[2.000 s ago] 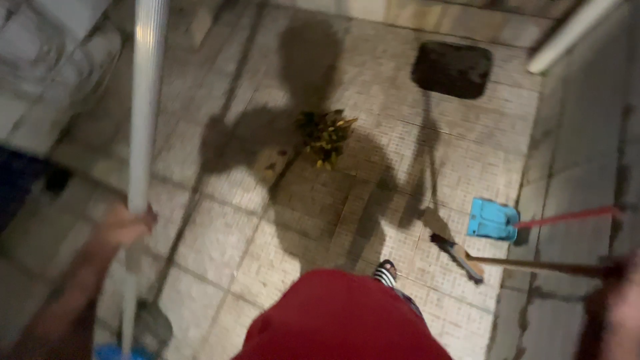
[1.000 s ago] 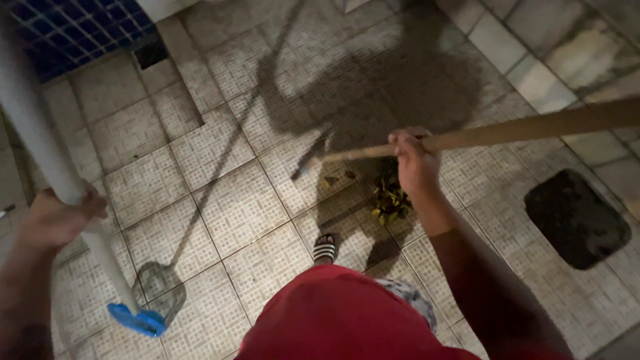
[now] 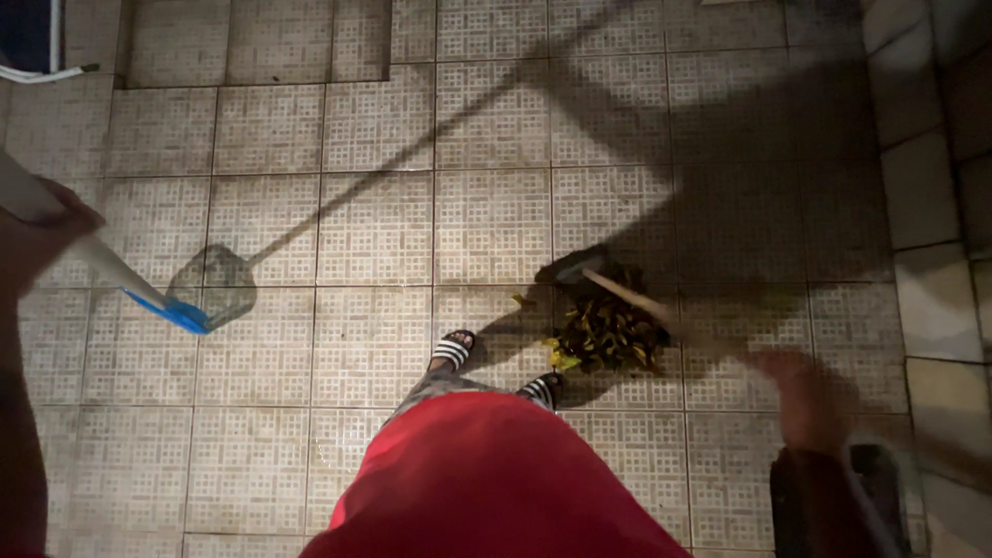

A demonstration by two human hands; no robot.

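Note:
At the left edge my left hand (image 3: 46, 225) grips the pale pole of a leaf skimmer net (image 3: 177, 310) with a blue frame; its mesh is hard to make out against the tiles. My right hand (image 3: 802, 395), blurred, is closed around a wooden handle (image 3: 632, 296) at the right. The handle slants up and left across a heap of leaves (image 3: 608, 329), some of them yellow. A greyish tool head (image 3: 581, 265), partly in shadow, lies at the handle's far end, along the heap's upper edge; its kind is unclear.
Tiled floor (image 3: 372, 341) spreads around my striped slides (image 3: 452, 349), the right one close beside the leaves. A dark object (image 3: 798, 496) is partly behind my right forearm. A stone-like border (image 3: 930, 294) runs down the right side. White tubing (image 3: 46, 75) shows at the upper left.
The view has shifted strongly. My right hand, holding the wooden handle above the leaves a second ago, is now to their right. The blue dustpan from two seconds ago is out of view.

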